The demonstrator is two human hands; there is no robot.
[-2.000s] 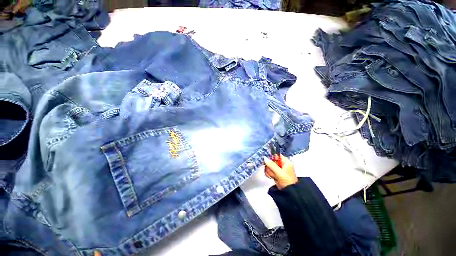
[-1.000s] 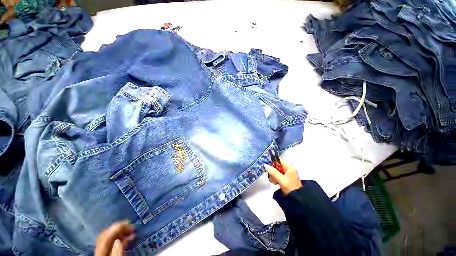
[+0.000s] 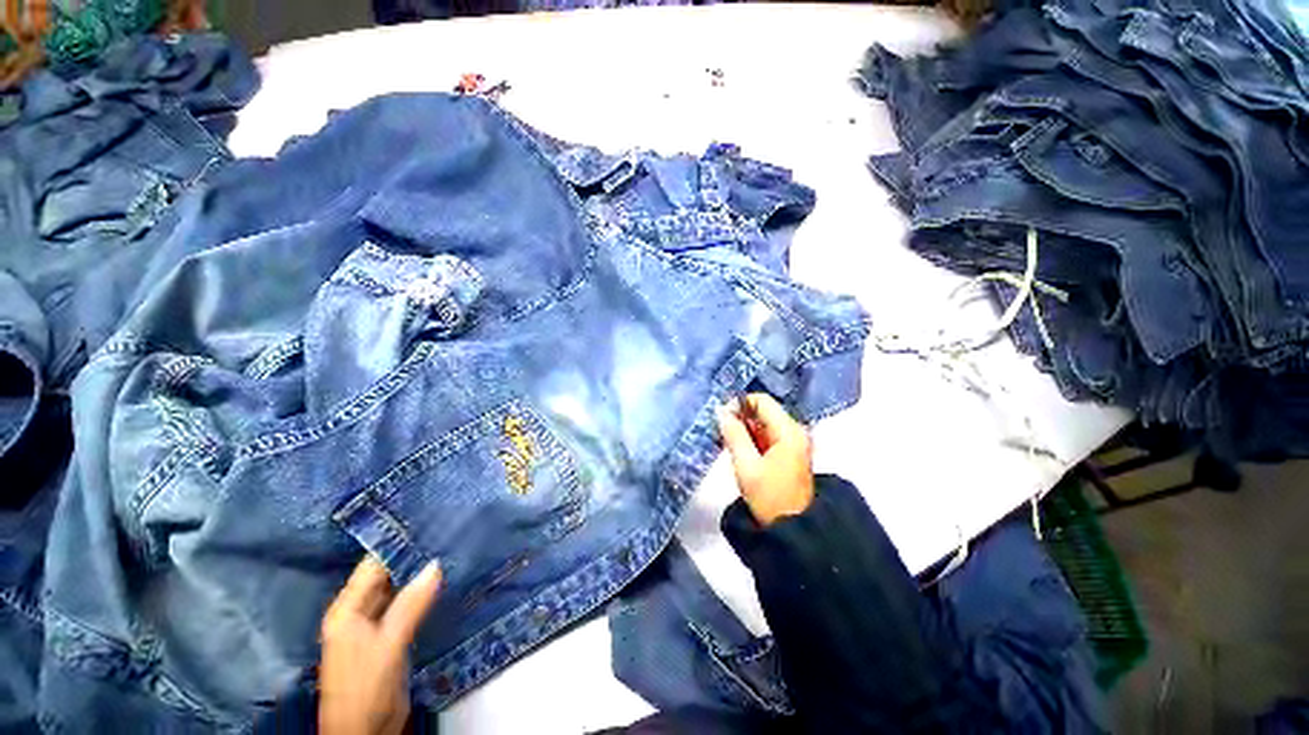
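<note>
A faded blue denim garment (image 3: 574, 359) lies spread in front of me, with a patch pocket (image 3: 467, 503), a yellow-orange embroidery (image 3: 515, 454) and a button placket (image 3: 553, 610) along its near edge. My right hand (image 3: 772, 457) is at the placket's upper right part, closed around the red-handled thread snips (image 3: 752, 418); the fingers hide most of them. My left hand (image 3: 376, 646) rests at the pocket's lower left, thumb and fingers apart, holding nothing that I can see.
A tall stack of darker denim garments (image 3: 1120, 201) stands at the right of the white table (image 3: 804, 72). White tie strips (image 3: 991, 338) lie beside it. More denim (image 3: 86, 187) is heaped at left. A green crate (image 3: 1094, 582) stands below the table's right edge.
My left hand has come in from the bottom edge onto the garment near the pocket. My right hand has moved slightly up and left, and the placket there is now bent inward.
</note>
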